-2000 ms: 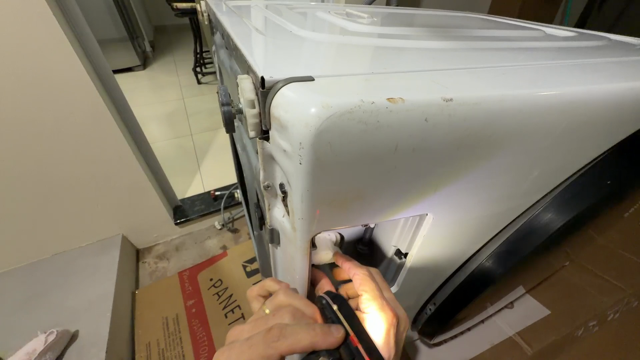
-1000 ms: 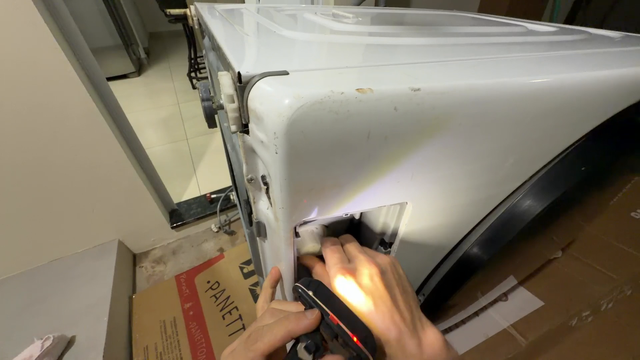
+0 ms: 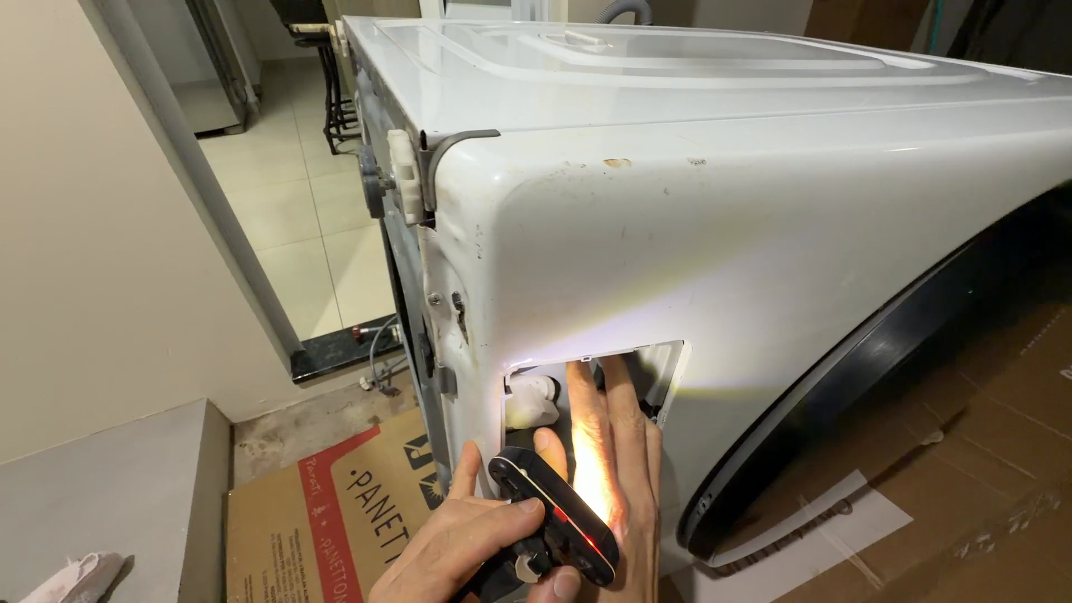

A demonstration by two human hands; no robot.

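Observation:
My left hand [image 3: 469, 536] grips a small black lit lamp [image 3: 557, 515] with a red glowing strip, held just below a square opening in a white front-loading washing machine [image 3: 620, 234]. My right hand [image 3: 615, 452] reaches into that opening with its fingers extended and spread, brightly lit by the lamp. Whether its fingertips touch anything inside cannot be seen. Left of those fingers, inside the opening, sits a white plastic cap or knob [image 3: 532, 400]. The machine lies tilted, with the black door ring [image 3: 754, 469] at the right.
Printed cardboard [image 3: 335, 511] lies beneath the machine at the left, and more brown cardboard [image 3: 963, 469] at the right. A grey step or ledge [image 3: 109, 486] stands at lower left. Hoses [image 3: 385, 360] lie by the dark door sill. A stool [image 3: 331, 84] stands beyond the doorway.
The right hand's fingers were at the white cap; now they are extended deeper to its right, leaving the cap in sight. The left hand still holds the lamp.

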